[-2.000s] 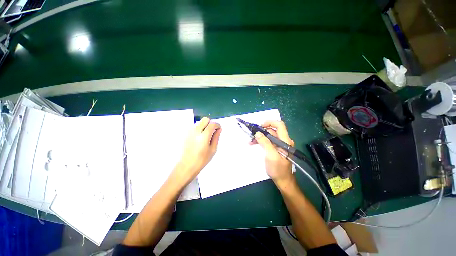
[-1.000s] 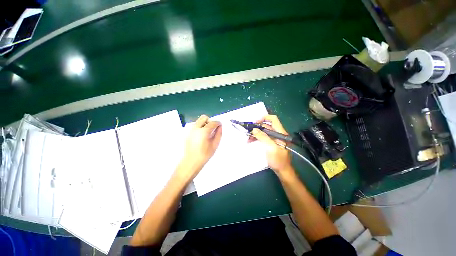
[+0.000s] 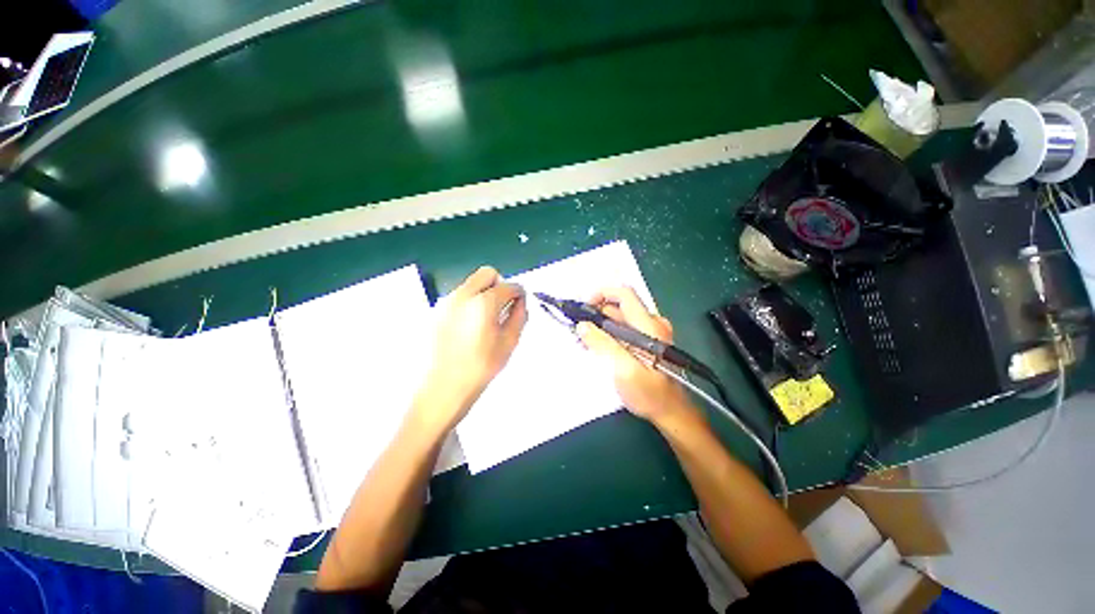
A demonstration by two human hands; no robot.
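Observation:
A white panel back sheet (image 3: 552,390) lies tilted on the green bench in front of me. My right hand (image 3: 630,354) holds the dark soldering iron (image 3: 648,344) like a pen, its tip pointing left over the upper part of the panel. My left hand (image 3: 480,330) rests at the panel's upper left, thumb and fingertips pinched together close to the iron tip. A tiny thing may be between those fingertips, but it is too small to make out. A thin wire-like strand shows beside the iron near my right fingers; its ends are unclear.
More white panels (image 3: 348,372) lie at left, with a messy stack (image 3: 84,420) beyond. At right are a black fan (image 3: 829,216), a black box with a yellow label (image 3: 801,397), a soldering station (image 3: 901,348) and a solder spool (image 3: 1015,142). A pale rail (image 3: 480,192) edges the conveyor.
The view has turned and shifted. The iron and my right hand have moved slightly left, bringing the tip closer to my left fingertips. Both hands keep their grips.

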